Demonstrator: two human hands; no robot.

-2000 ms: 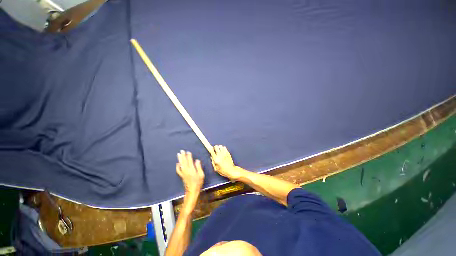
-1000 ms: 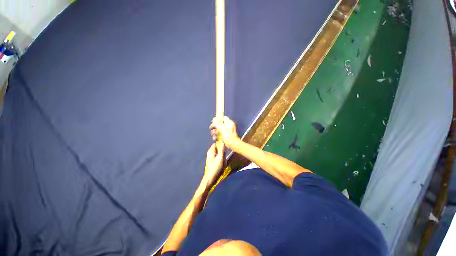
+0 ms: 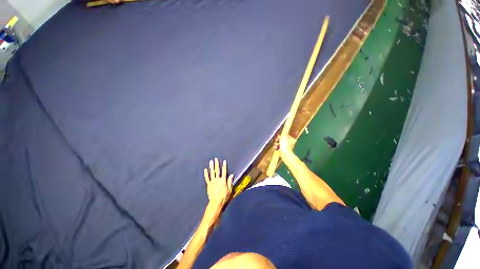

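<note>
A wide navy fabric ply (image 3: 158, 94) covers the table, with a long crease and wrinkles on its left part. Its pale selvedge (image 3: 271, 133) runs along the wooden table edge. My right hand (image 3: 284, 143) is closed around the wooden smoothing stick (image 3: 306, 78) near its lower end. The stick slants across the selvedge and the table edge. My left hand (image 3: 218, 183) lies palm down on the cloth near the selvedge, fingers spread, holding nothing.
A yellow-and-black item (image 3: 242, 185) lies on the wooden ledge (image 3: 337, 65) by my body. Part of another person's hand (image 3: 113, 1) shows at the top with a stick (image 3: 98, 3). Light blue cloth (image 3: 421, 136) hangs beyond the scrap-littered green floor (image 3: 363, 126).
The stick has swung right, from upright over the cloth to slanting across the table edge. My left hand has come off the stick and lies spread on the cloth. Another person's hand now shows.
</note>
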